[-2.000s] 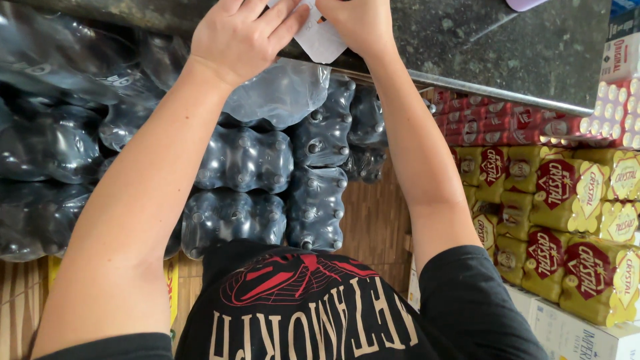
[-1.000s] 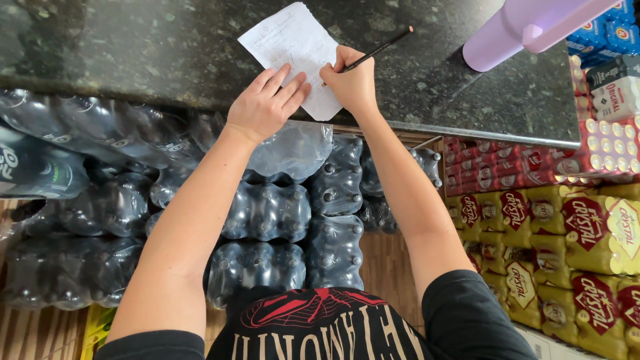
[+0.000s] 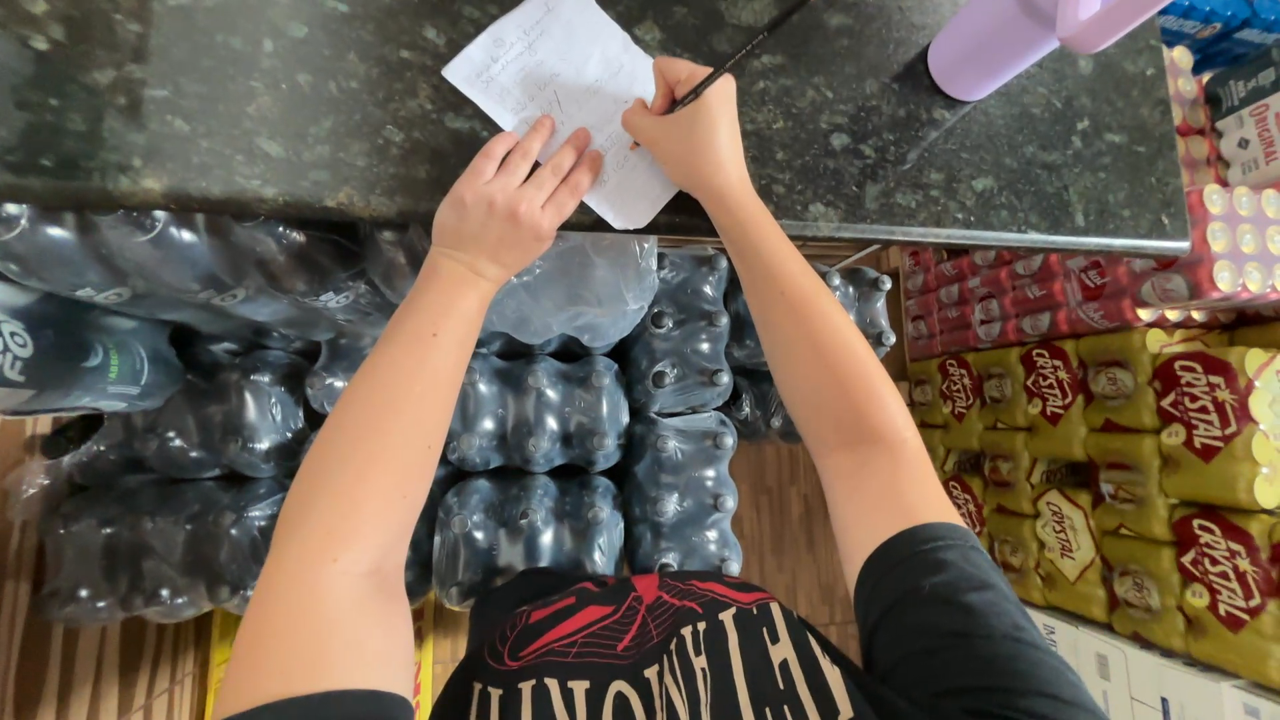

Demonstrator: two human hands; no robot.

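Note:
A white sheet of paper [image 3: 570,85] with handwriting lies at a slant on the dark granite countertop [image 3: 300,110], near its front edge. My left hand [image 3: 515,200] rests flat with its fingers spread over the lower left part of the sheet and holds nothing. In my right hand [image 3: 695,130] is a dark pencil [image 3: 745,50], pinched between thumb and fingers, its tip touching the paper near the sheet's right edge. The pencil's upper end runs out of the frame at the top.
A lilac tumbler [image 3: 990,50] with a handle stands on the counter at the right. Below the counter are shrink-wrapped packs of dark bottles [image 3: 535,410]. Stacked yellow can packs [image 3: 1120,480] and red can packs [image 3: 1050,295] stand at the right, beside white boxes [image 3: 1130,670].
The view has shifted since two seconds ago, when the sheet was partly cut off at the top. Since one second ago the pencil tip has stayed at the paper and my left hand remains on the sheet.

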